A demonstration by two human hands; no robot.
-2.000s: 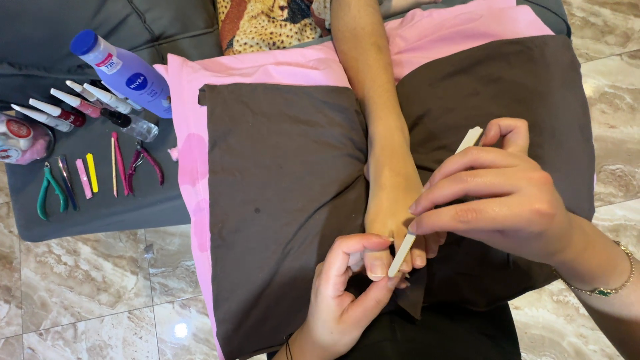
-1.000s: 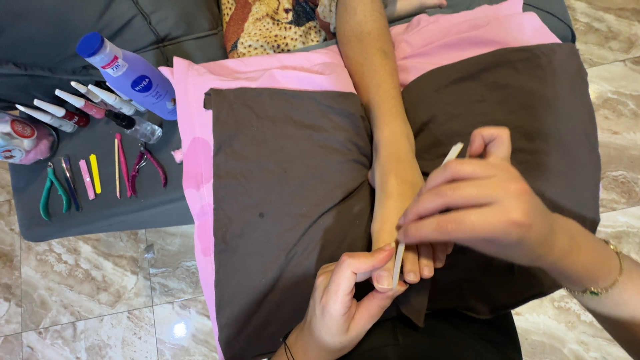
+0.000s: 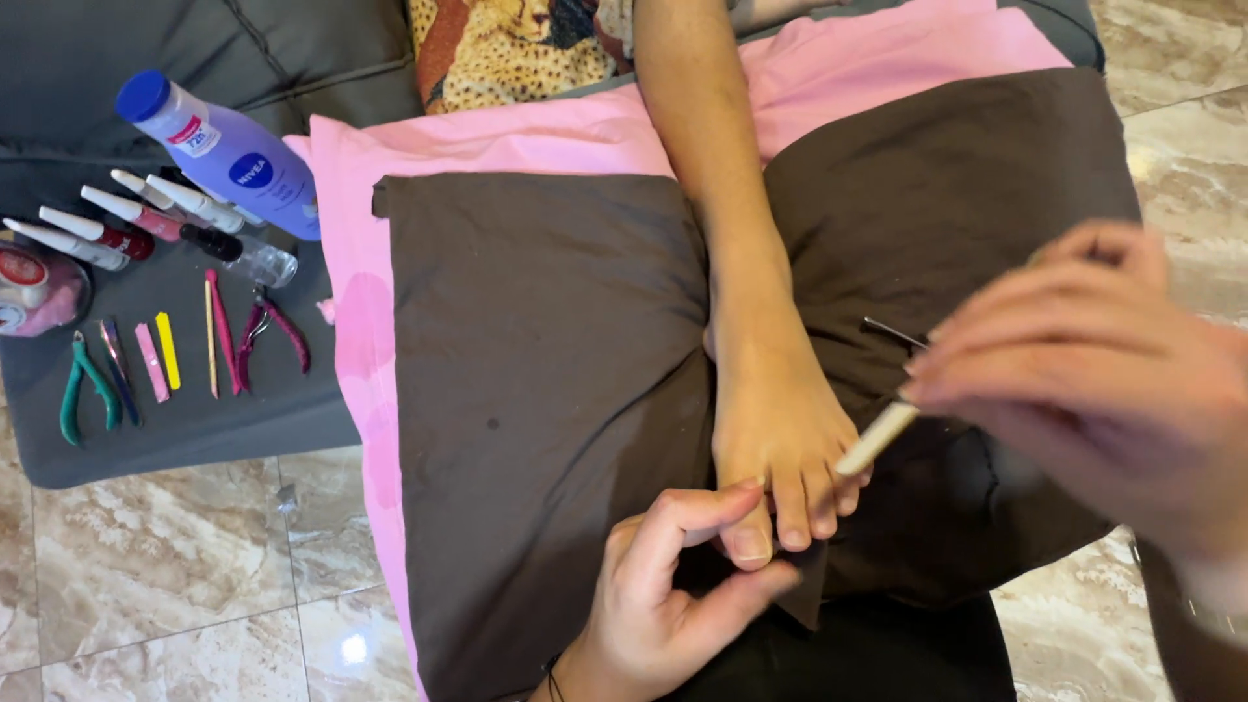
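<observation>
Another person's bare foot (image 3: 770,390) rests on a dark brown cushion (image 3: 546,322), toes toward me. My left hand (image 3: 682,585) is at the big toe (image 3: 749,541), thumb and forefinger spread on either side of it, touching its inner side. My right hand (image 3: 1092,361), blurred, is raised to the right of the foot and grips a pale nail file (image 3: 882,437), whose tip overlaps the small toes in view; contact there cannot be told. A thin metal tool (image 3: 892,331) juts from beside the same fingers; its other end is hidden.
At left, a grey surface (image 3: 195,439) bears green-handled nippers (image 3: 83,390), magenta-handled nippers (image 3: 263,336), a yellow file (image 3: 168,351), a wooden stick (image 3: 211,341), several nail polish bottles (image 3: 136,214) and a lotion bottle (image 3: 229,156). Pink cloth (image 3: 487,141) lies under the cushion.
The file has left the big toe, and my right hand has moved to the right with it. My left thumb and forefinger have spread apart. The thin metal tool now shows by my right fingers.
</observation>
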